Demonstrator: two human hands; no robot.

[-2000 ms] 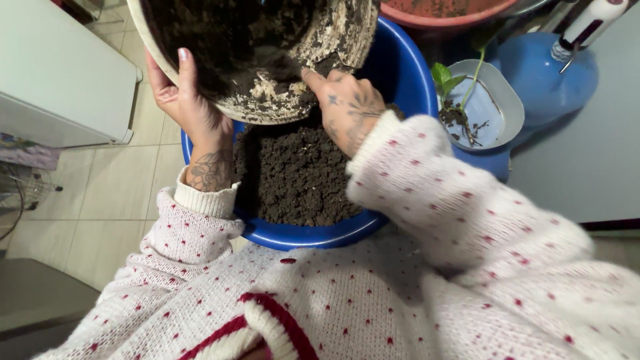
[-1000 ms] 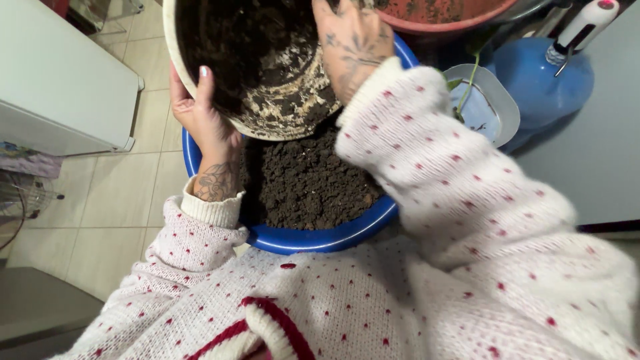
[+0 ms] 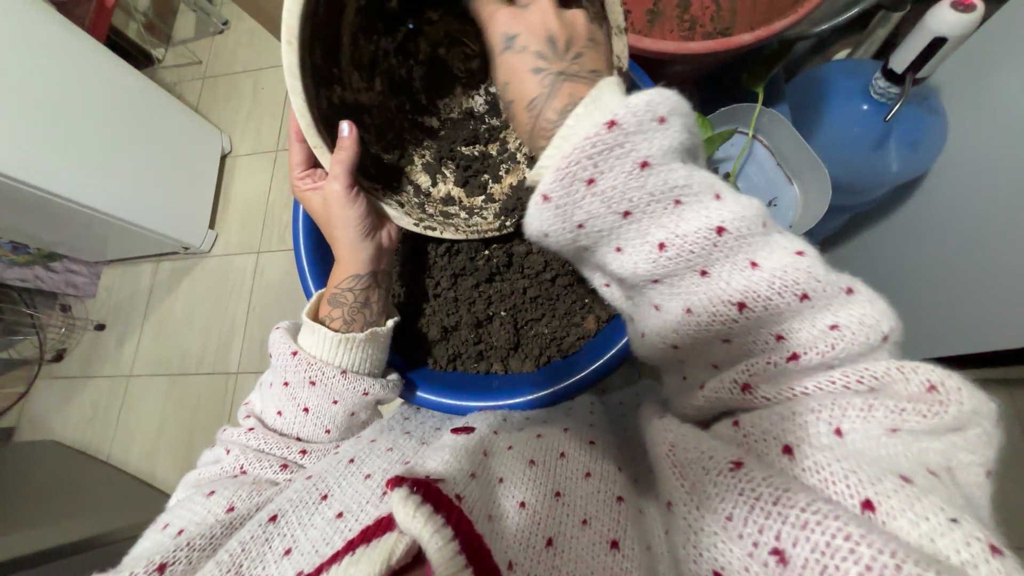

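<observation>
A white, soil-caked round container [image 3: 294, 76] is tipped over a blue plastic basin [image 3: 520, 392] that holds dark crumbly soil [image 3: 504, 312]. My left hand [image 3: 344, 184] grips the container's rim at its left side, thumb over the edge. Inside the container, towards its upper right, reaches my right hand [image 3: 548, 68]; its fingertips are cut off or lost in the dark, so what they touch is hidden. Pale crust and clumps of soil cling to the container's lower inner wall.
A reddish basin [image 3: 720, 44] stands at the top right. Below it are a translucent tub [image 3: 816, 180] with a green plant cutting and a blue water jug [image 3: 872, 144] with a white pump. A white appliance [image 3: 104, 120] stands on the tiled floor at left.
My right hand has moved from the container's lower rim up into its interior. My left hand still holds the container's left rim.
</observation>
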